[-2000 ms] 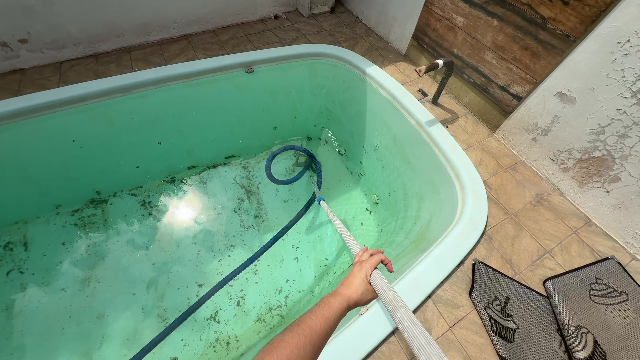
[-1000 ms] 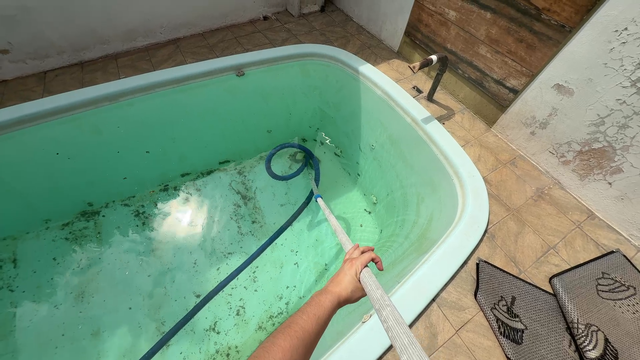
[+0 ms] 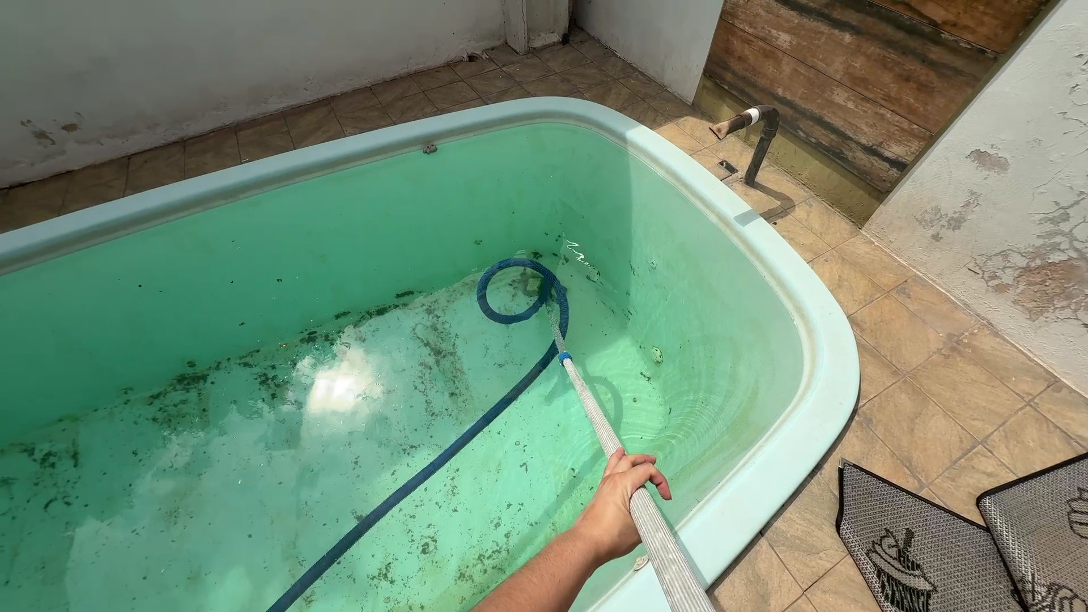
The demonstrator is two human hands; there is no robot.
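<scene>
My left hand [image 3: 625, 501] is wrapped over a pale ribbed pole [image 3: 591, 404], fingers curled over its right side, at lower centre near the pool's edge. My right hand is out of view. The pole slants away into the green-tinted water of a light green pool [image 3: 829, 340]. A blue collar [image 3: 565, 358] joins it to a thinner section. A blue ribbed hose [image 3: 425, 472] runs from the bottom edge toward the pole's far end and makes a loop there. What sits at that end is hard to make out under the water. Dark debris [image 3: 255, 374] lies scattered on the pool floor.
Brown tiles [image 3: 926, 365] surround the pool. A bent dark pipe [image 3: 765, 144] stands beyond the right rim. Two grey mats [image 3: 892, 544] with dark drawings lie at lower right. A peeling white wall [image 3: 1011, 204] and a wood-look panel [image 3: 850, 76] rise behind.
The near part of the pole has swung slightly left, with my left hand still around it. The hose loop keeps about the same place in the pool.
</scene>
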